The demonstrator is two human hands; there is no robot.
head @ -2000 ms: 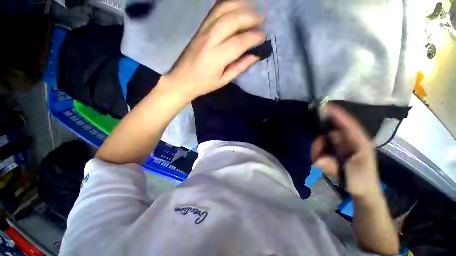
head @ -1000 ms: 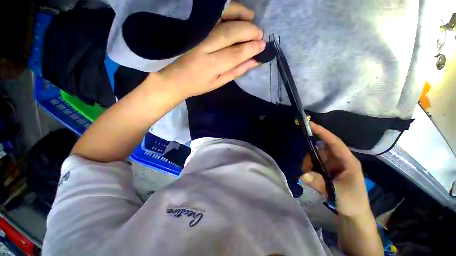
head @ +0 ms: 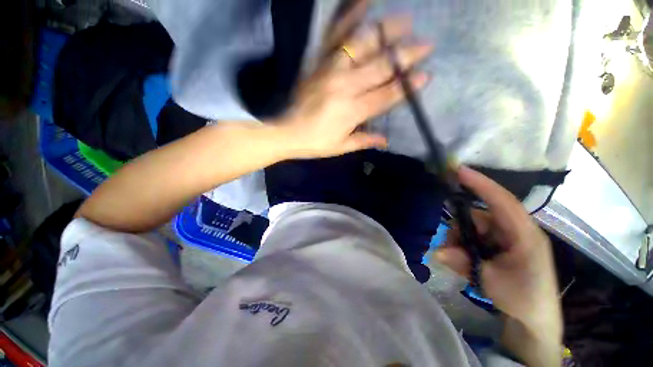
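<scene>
The garment panel (head: 494, 93) lies pale grey backing side up over the table edge, with a dark strip along its near edge. My left hand (head: 351, 93) is blurred, palm down on the panel with fingers spread, over the stitch lines. A folded part with a black piece (head: 268, 79) lies against its far-left side. My right hand (head: 501, 244) holds the long black tailor's shears (head: 422, 125) by the handles. The blades point away and cross over my left fingers in the view. Blur hides whether the blades are parted.
The white machine table (head: 616, 208) with an orange-yellow piece (head: 588, 130) is at the right. Blue baskets (head: 215, 240), a green basket (head: 100, 159) and dark cloth (head: 107, 93) are at the left. Dark cloth covers the lap.
The shears' tips were at the stitch lines a second ago; now they are over my left hand. My left fingers have spread and moved right over the stitch lines, away from the small dark piece.
</scene>
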